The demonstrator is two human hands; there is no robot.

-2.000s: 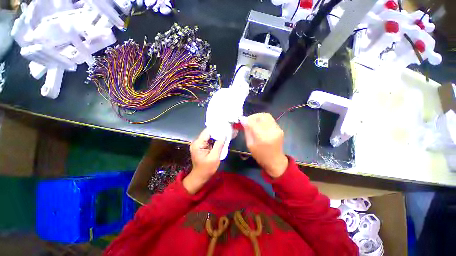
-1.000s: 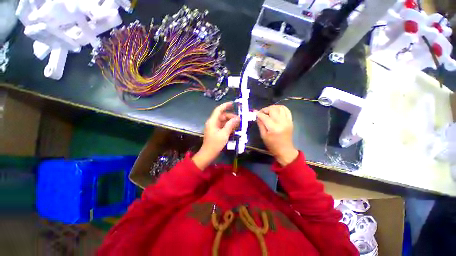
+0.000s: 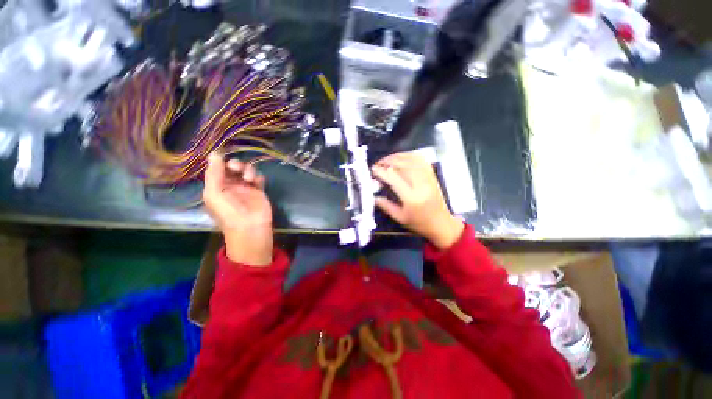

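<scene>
The white lobed head housing [image 3: 361, 191] stands on edge near the table's front edge, with a dark lead hanging below it. My right hand [image 3: 410, 191] holds it from the right side. My left hand [image 3: 236, 195] is away from it, palm up with fingers partly curled, at the front of the wire bundle [image 3: 226, 117]. The fingertips overlap the bundle's lower edge; whether they pinch a wire cannot be told. A white base housing [image 3: 455, 166] lies just right of my right hand. The frame is blurred.
A grey screw feeder [image 3: 380, 58] stands behind the head housing, with a black power driver [image 3: 449, 62] beside it. White housings [image 3: 55, 70] are heaped at left. A pale yellow board [image 3: 593, 156] lies at right. Below are a blue stool [image 3: 97, 347] and a carton [image 3: 613, 312] of white rings.
My left hand has let go of the head housing and moved left to the wire bundle. My right hand still holds the housing. The view has shifted, and the base housing now lies closer to my right hand.
</scene>
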